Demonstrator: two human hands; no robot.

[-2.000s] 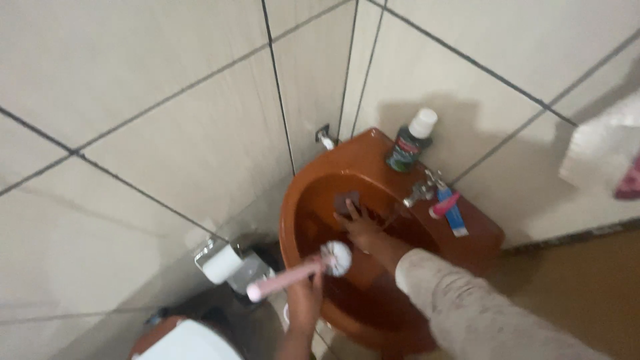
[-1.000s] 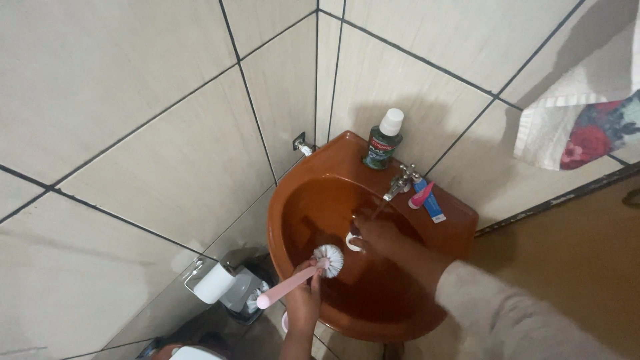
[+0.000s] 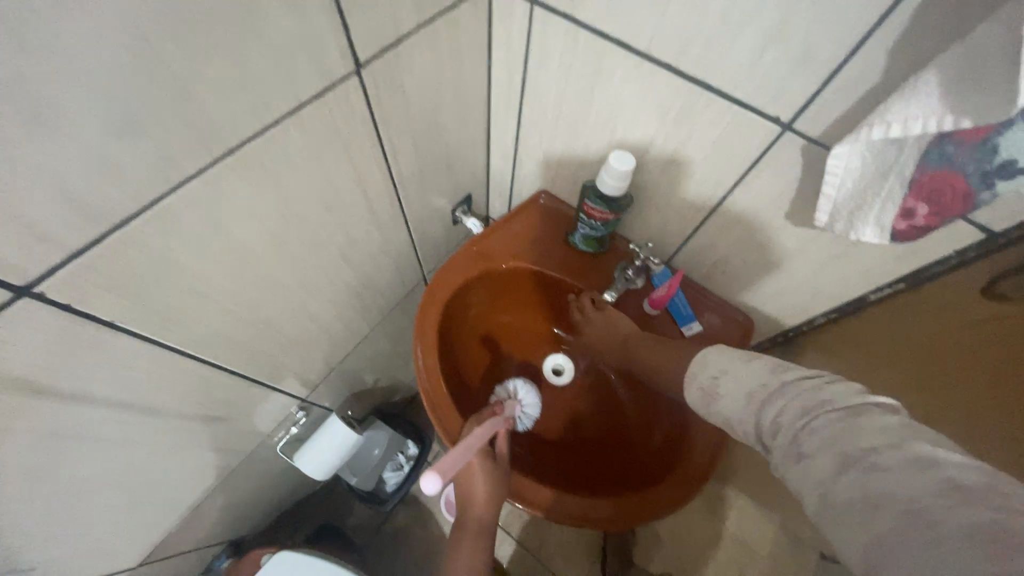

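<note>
My left hand point(image 3: 486, 456) grips a toilet brush point(image 3: 468, 450) by its pink handle, its round white bristle head over the near left part of the brown washbasin point(image 3: 432, 352). Under the spout of the chrome tap point(image 3: 626, 280), my right hand point(image 3: 596, 322) is inside the bowl, fingers toward the back wall; whether it holds anything is not visible. A white drain ring point(image 3: 558, 369) shows at the bowl's bottom, between the hands. Right of the tap, a pink tube point(image 3: 663, 293) lies against a blue tube point(image 3: 677, 302). A green mouthwash bottle point(image 3: 601, 203) with a white cap stands on the back ledge.
Tiled walls meet behind the basin. A toilet paper roll point(image 3: 327, 446) hangs on a wall holder at lower left, beside a bin point(image 3: 410, 472) with crumpled paper. A white lid point(image 3: 304, 565) shows at the bottom edge. A floral towel point(image 3: 880, 180) hangs at upper right.
My right hand has moved from the drain area to beneath the tap, and the white drain ring is now uncovered. The dark cloth-like piece seen by its fingers two seconds ago no longer shows.
</note>
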